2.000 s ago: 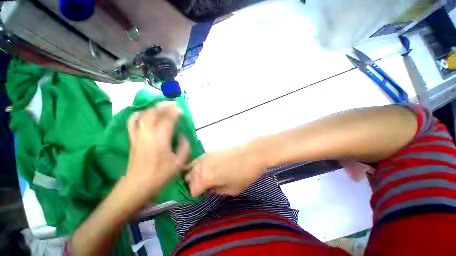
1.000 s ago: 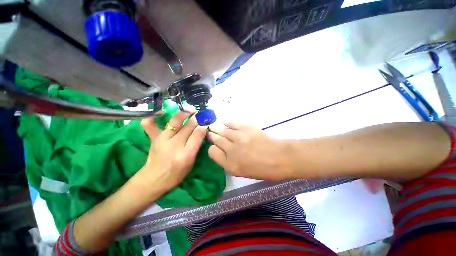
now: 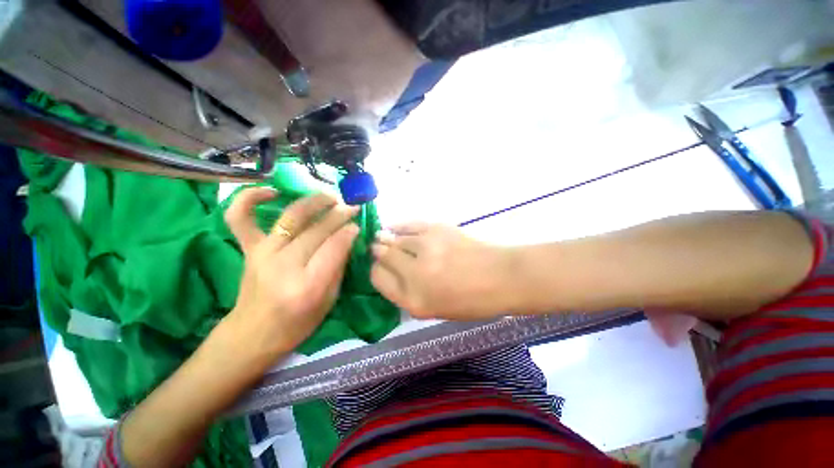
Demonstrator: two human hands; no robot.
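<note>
The green cloth lies in folds at the left and runs under the sewing machine head. My left hand lies on the cloth with fingers spread, its fingertips just below the small blue knob. My right hand pinches the cloth's narrow edge just right of my left fingertips. The needle area is lit, and the needle itself cannot be made out. A white label is on the cloth at the left.
Blue-handled thread snips lie at the right of the white table, with a slim grey tool beside them. A ruler strip runs along the front edge. A larger blue knob is on the head.
Since two seconds ago, both hands have moved up to the small blue knob and the cloth edge is drawn in there. In the last second, the hands have shifted only slightly as the view moved.
</note>
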